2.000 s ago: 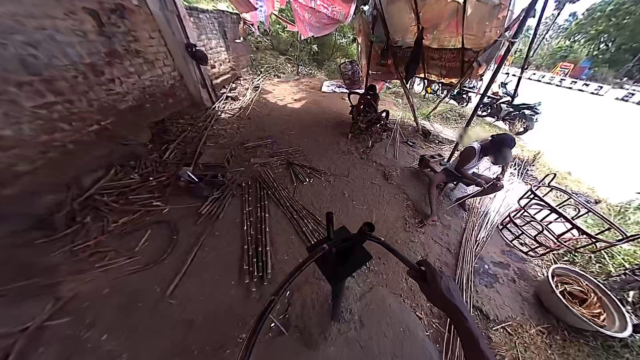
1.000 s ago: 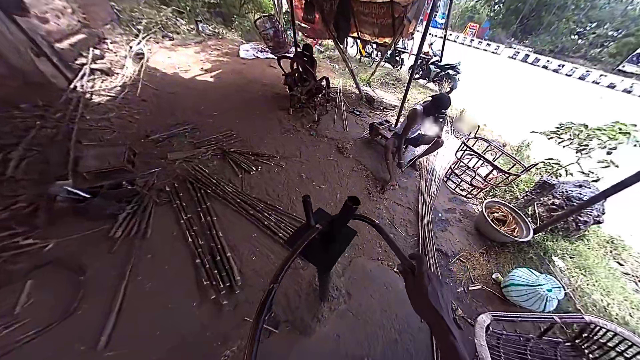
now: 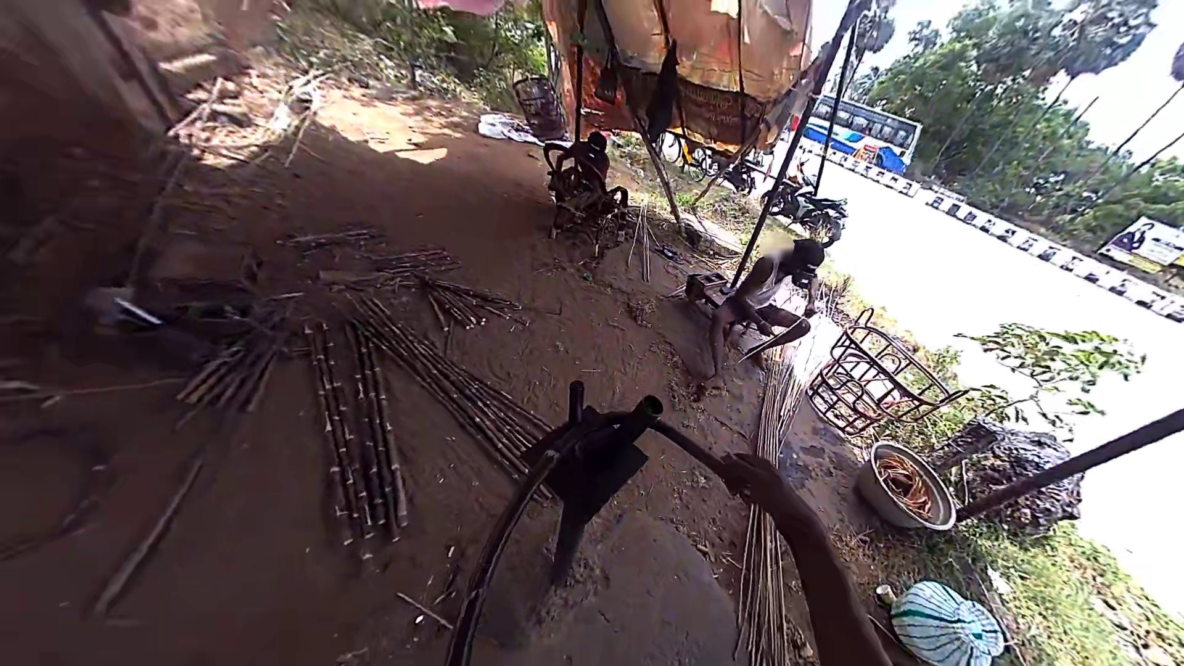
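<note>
My right hand (image 3: 754,479) grips one end of a dark curved cane pole (image 3: 499,536). The pole runs across the top of a metal bending stand (image 3: 592,462), between a short upright peg (image 3: 576,402) and an open pipe end (image 3: 649,408). From there it arcs down to the bottom edge of the view. The stand's post meets the ground at a rough pale mound. My left hand is not in view.
Cane bundles (image 3: 370,435) lie left of the stand, long thin strips (image 3: 768,555) to its right. A person (image 3: 772,296) sits working beyond. At right are a cane frame (image 3: 874,375), a basin of coiled strips (image 3: 906,486), a striped bundle (image 3: 945,624) and a slanting pole (image 3: 1073,467).
The view has swung about. My right hand stays on the cane pole, which still lies across the stand. A bus now shows on the road.
</note>
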